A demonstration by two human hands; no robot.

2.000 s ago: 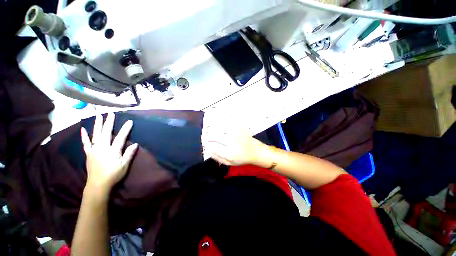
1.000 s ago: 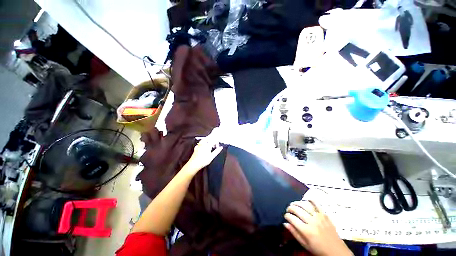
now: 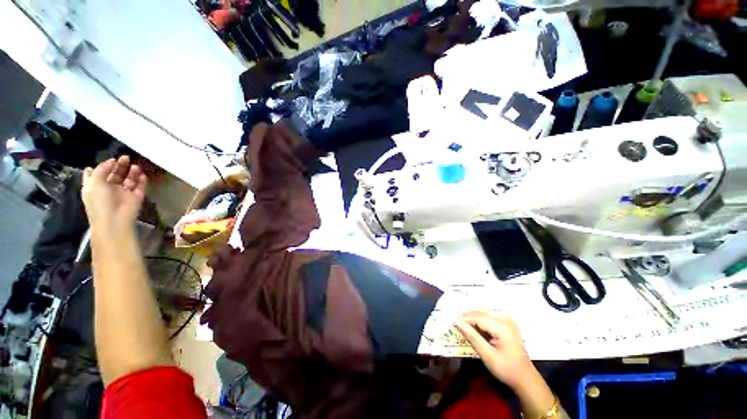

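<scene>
The dark brown cloth (image 3: 274,295) with black panels (image 3: 381,303) lies on the white machine bed's left part and hangs over its front edge. My left hand (image 3: 116,190) is raised in the air at the far left, away from the cloth, fingers partly curled, holding nothing visible. My right hand (image 3: 494,340) rests at the bed's front edge, right of the cloth and apart from it, thumb and fingers slightly apart. The sewing machine (image 3: 483,184) stands behind; its needle area is just behind the black panel.
A phone (image 3: 508,250), black-handled scissors (image 3: 565,274) and a slim metal tool (image 3: 651,293) lie on the bed at right. A yellowish bin (image 3: 184,233) stands left of the cloth. Thread cones (image 3: 602,109) stand behind the machine. A blue-rimmed basket (image 3: 629,378) is below the front edge.
My left hand has let go of the cloth and moved up and far left. My right hand has come off the black panel to its right. The view has shifted too.
</scene>
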